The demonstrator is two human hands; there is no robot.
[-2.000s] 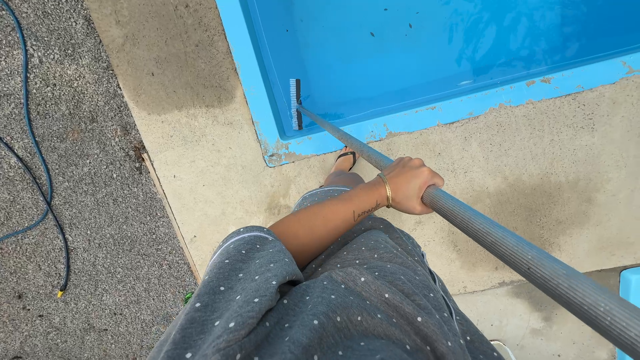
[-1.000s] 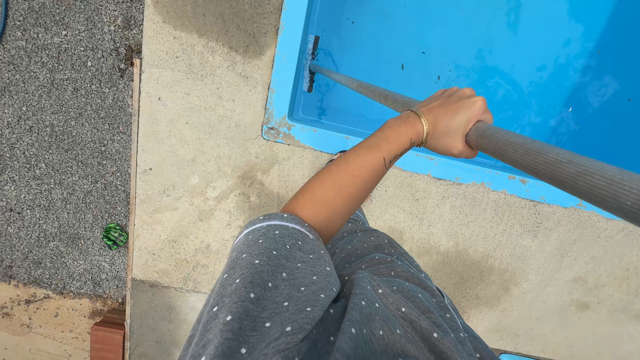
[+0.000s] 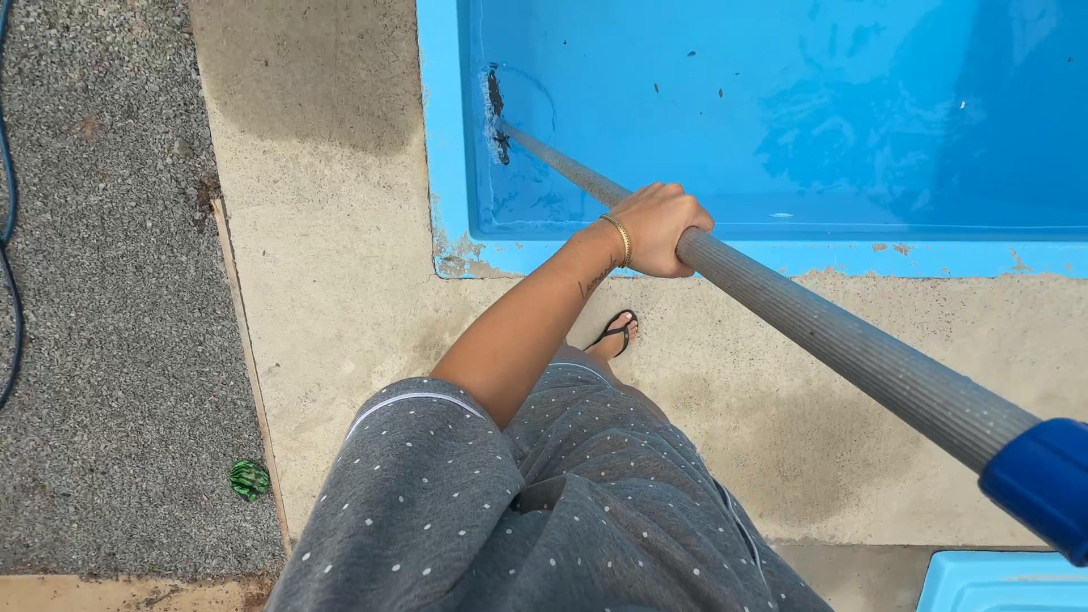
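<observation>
My left hand, with a gold-coloured bracelet at the wrist, is closed around a long grey ribbed pole. The pole slants from the lower right up to a pool brush in the water near the left inner wall of a blue pool. A blue collar or grip sits on the pole at the right edge. My right hand is out of view. Small dark specks show in the pool.
Pale concrete paving borders the pool, whose rim has chipped paint. Gravel with a dark hose and a green ball-like thing lies left. A light-blue moulded surface shows lower right.
The blue collar on the pole has come into view at the right. My left hand stays closed on the pole. The view has shifted between frames.
</observation>
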